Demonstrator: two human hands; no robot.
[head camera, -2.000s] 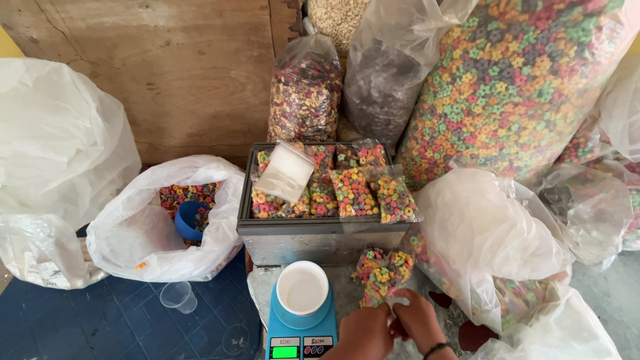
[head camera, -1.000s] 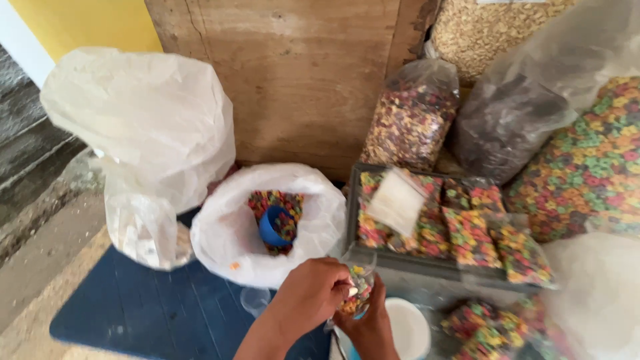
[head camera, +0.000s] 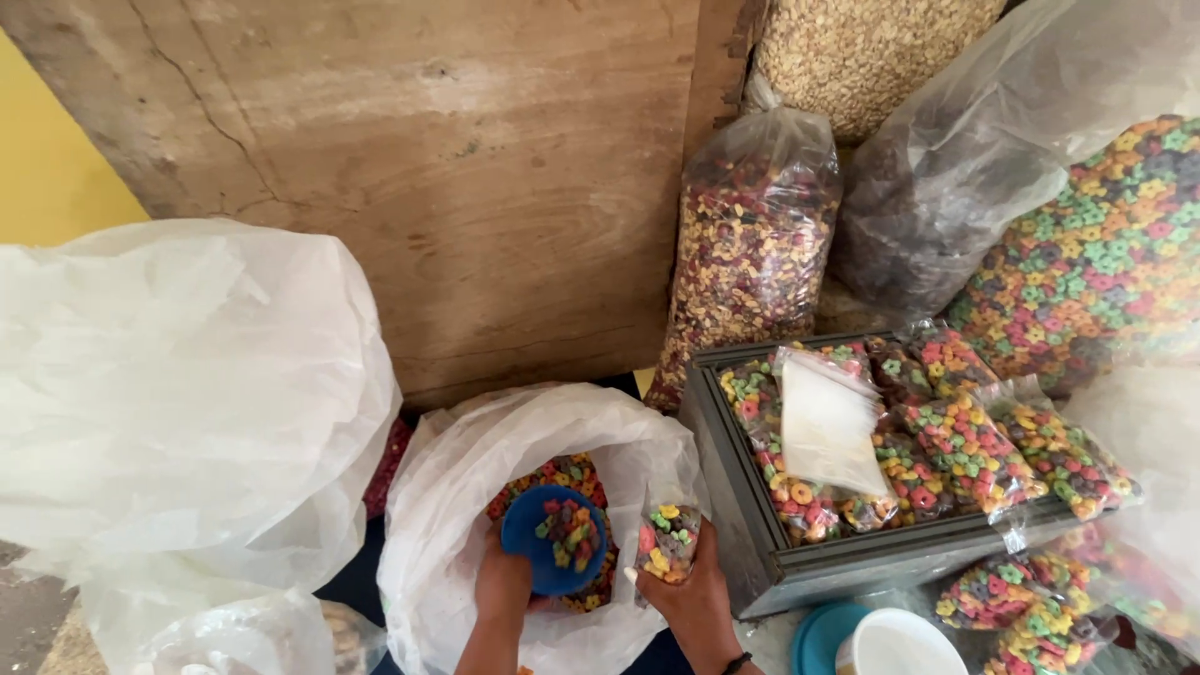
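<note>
My left hand (head camera: 503, 577) grips a blue plastic cup (head camera: 518, 534) by its side, inside the mouth of a white plastic sack (head camera: 441, 525). Some colourful cereal rings lie in the cup, and more cereal (head camera: 579, 473) shows in the sack around it. At the sack's right edge, my right hand (head camera: 692, 586) holds a small clear plastic bag (head camera: 667, 544) upright, partly filled with the same cereal. Right of it stands a grey metal box (head camera: 778, 581) with several filled cereal bags (head camera: 966, 450) and a stack of empty clear bags (head camera: 830, 422) on top.
A white tub (head camera: 900, 642) stands over a blue base (head camera: 825, 637) at the bottom. Filled cereal packets (head camera: 1041, 609) lie to its right. A bag of mixed flakes (head camera: 750, 244) leans behind the box, near a large cereal sack (head camera: 1106, 244). A big white sack (head camera: 187, 394) stands left, before a wooden panel (head camera: 422, 169).
My left hand now grips the blue cup, which earlier lay in the sack. My right hand has moved with the small bag to the sack's edge. The view has shifted left.
</note>
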